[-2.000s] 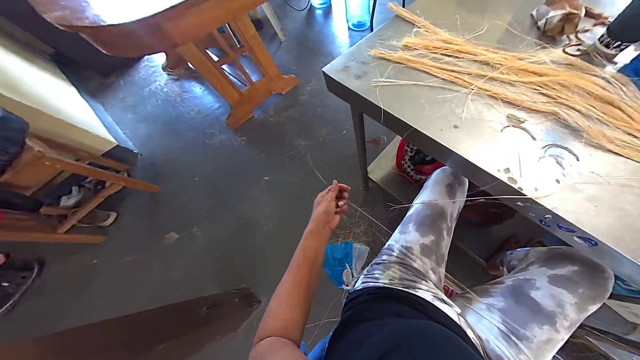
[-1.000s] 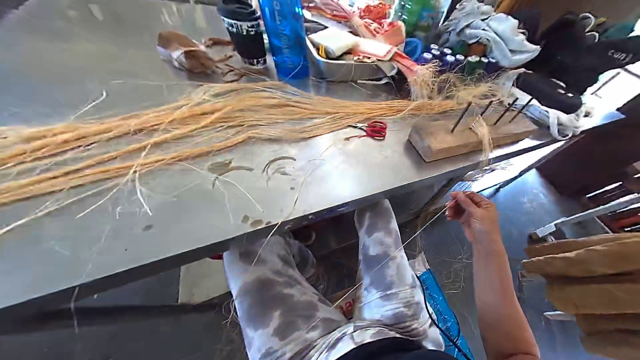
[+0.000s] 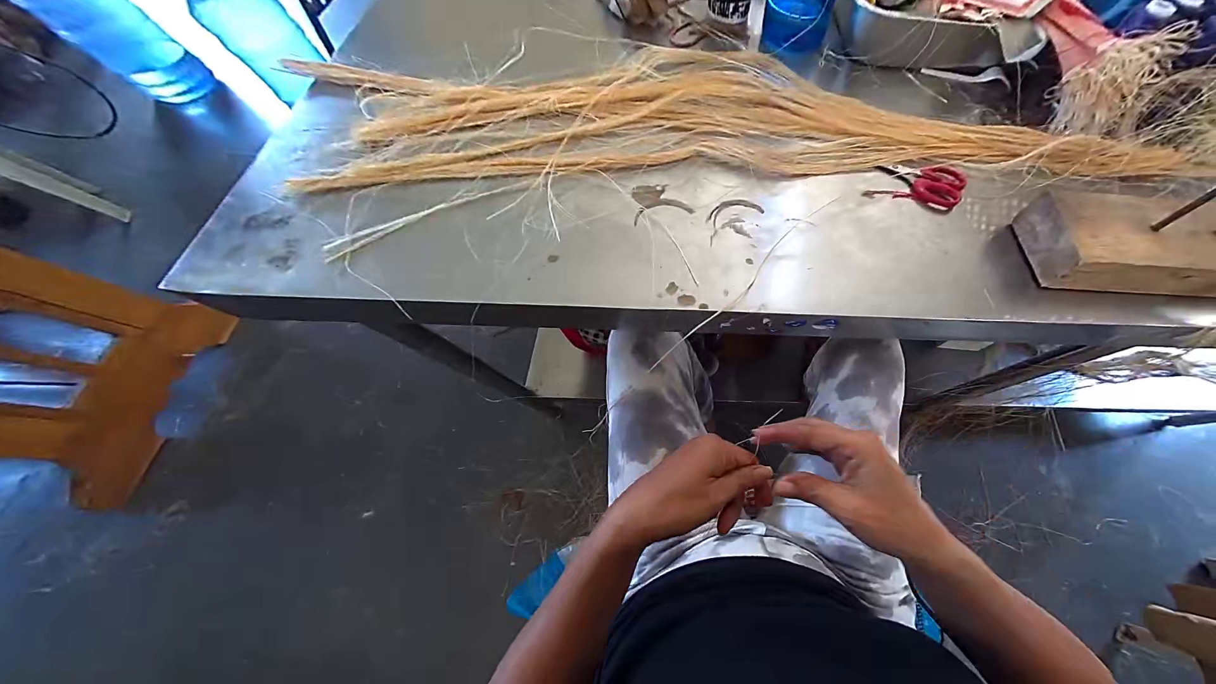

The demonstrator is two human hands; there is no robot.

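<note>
Over my lap, my left hand (image 3: 693, 489) pinches a thin plant fibre strand (image 3: 748, 442) between thumb and fingers. Close on its right is my right hand (image 3: 845, 484), its thumb and index finger curved apart near the strand; whether it grips any fibre is unclear. On the metal table (image 3: 570, 275) in front of me lies a long bundle of straw-coloured fibres (image 3: 665, 114). Red-handled scissors (image 3: 936, 188) rest below the bundle, left of a wooden block (image 3: 1121, 247) with a metal spike (image 3: 1183, 209).
A metal tray (image 3: 936, 38) and a blue container (image 3: 796, 24) stand at the table's back. The table's front edge runs just beyond my knees. Wooden furniture (image 3: 123, 380) is at the left, large blue water bottles (image 3: 152, 47) at upper left. Loose fibres litter the floor.
The view has swung between sides of the table. Both hands are now together over my lap; the earlier frames each show one hand out to a side.
</note>
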